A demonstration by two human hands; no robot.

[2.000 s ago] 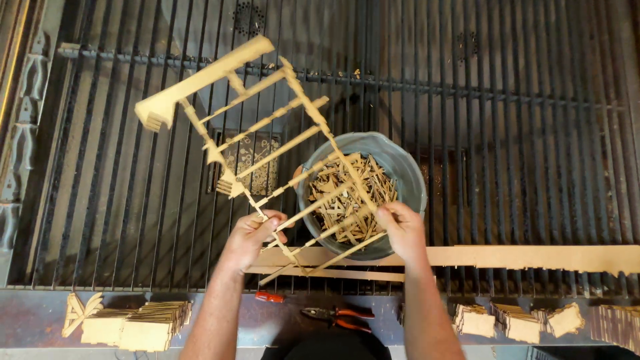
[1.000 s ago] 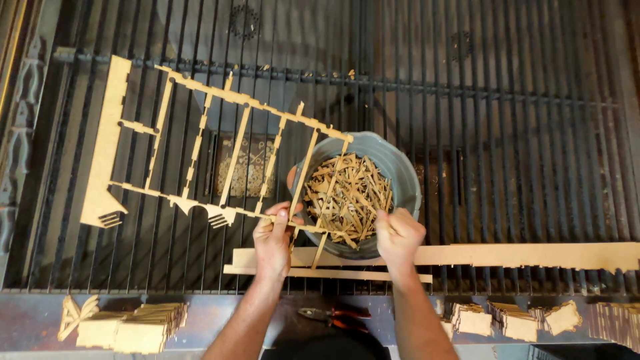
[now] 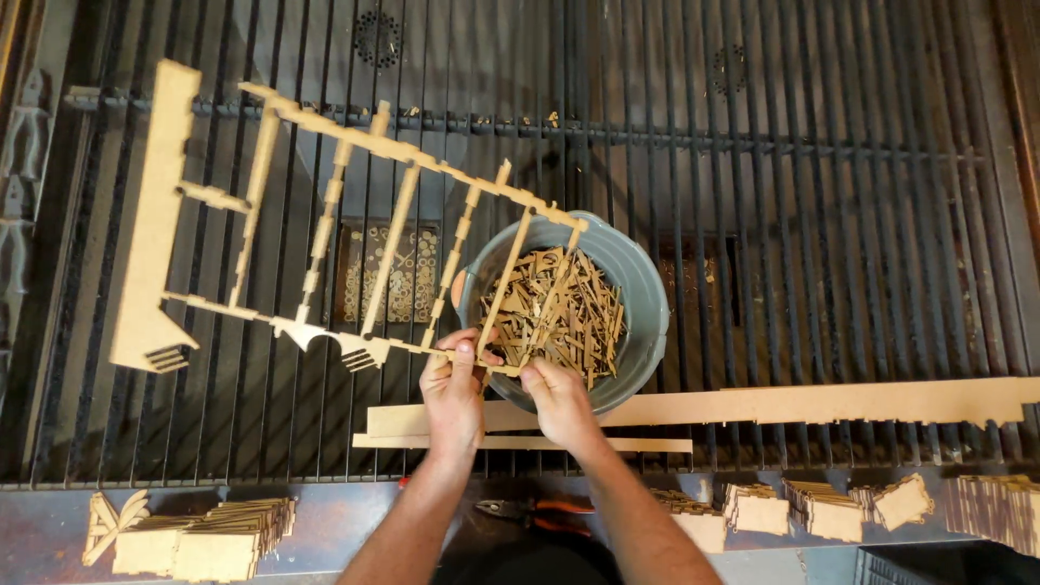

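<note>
A cut-out frame of thin wooden sheet (image 3: 398, 152), with several thin crossbars, slants over the slatted bed from upper left down to my hands. My left hand (image 3: 457, 390) pinches its lower rail, thumb on top. Just to the right, my right hand (image 3: 559, 398) grips the lower right corner of the same frame. Below that corner stands a round grey bucket (image 3: 646, 325), partly full of narrow wooden scraps (image 3: 597, 317). The frame's right end crosses above the bucket. My palms and some fingertips are hidden.
Long wooden strips (image 3: 812, 406) lie across the metal slats (image 3: 812, 244) beside the bucket. Along the front ledge are stacks of cut wooden pieces (image 3: 215, 552), more stacks (image 3: 825, 512) at the right, and pliers with orange handles (image 3: 532, 508). Small scraps lie in a recess (image 3: 390, 272) under the slats.
My right hand, a fist apart from the frame one second ago, has moved left and now holds its corner. A crossbar end that stuck out below the lower rail no longer shows there.
</note>
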